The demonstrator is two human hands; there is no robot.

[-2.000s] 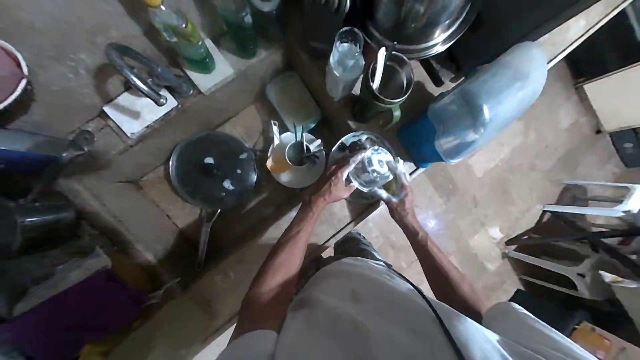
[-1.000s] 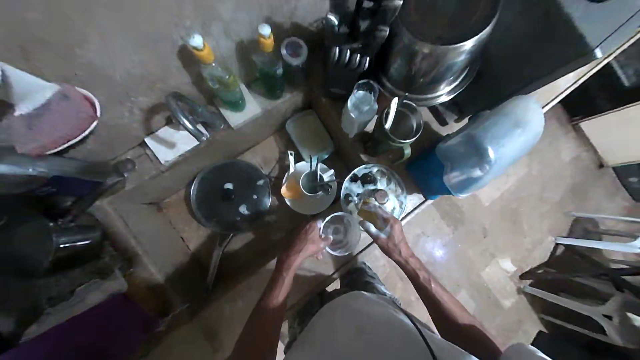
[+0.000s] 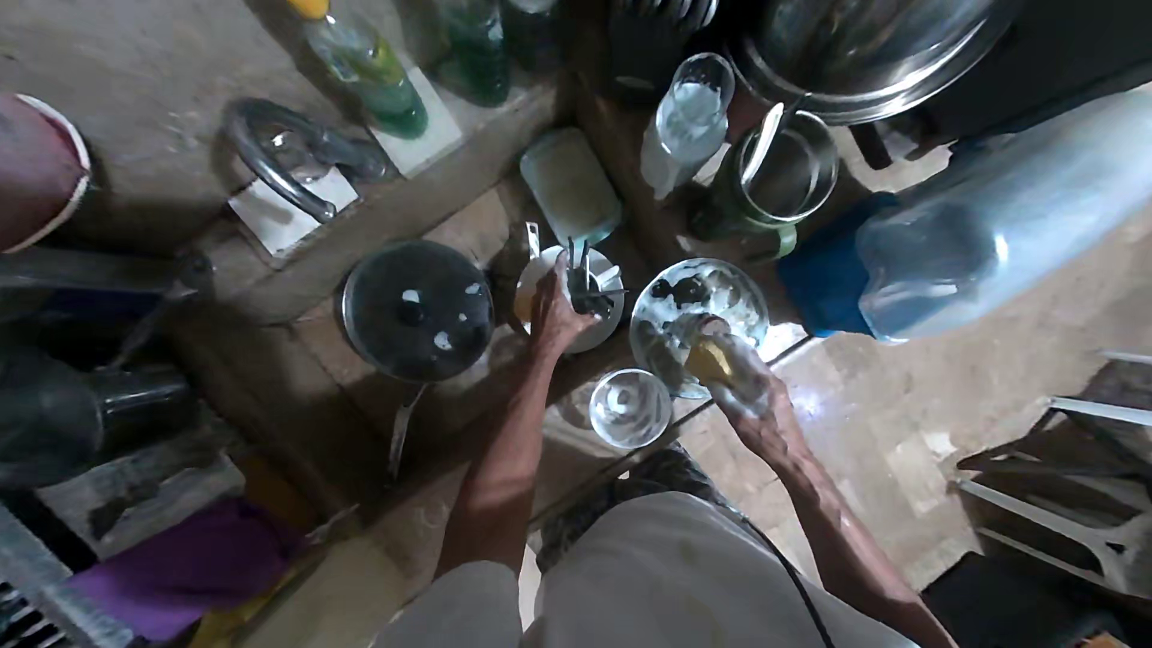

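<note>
My left hand (image 3: 556,310) reaches into a white bowl (image 3: 601,335) that holds a cup with utensils (image 3: 585,270); its fingers touch the cup, and whether they grip it is hidden. In my right hand (image 3: 760,409) is a yellow sponge (image 3: 711,362), with suds on my fingers, over the near edge of a soapy metal bowl (image 3: 652,337) with dark items inside. Between my forearms a clear round glass bowl (image 3: 630,408) stands on the counter edge.
A lidded pan (image 3: 418,310) stands left, beyond it a faucet (image 3: 288,171). Green bottles (image 3: 369,81), a plastic container (image 3: 571,184), a glass (image 3: 691,117) and a mug (image 3: 792,171) stand behind. A large clear jug (image 3: 999,225) lies right, over the floor's edge.
My left hand has let go of the clear glass bowl, which now stands on the counter, and has moved forward to the white bowl. My right hand keeps the sponge by the soapy bowl.
</note>
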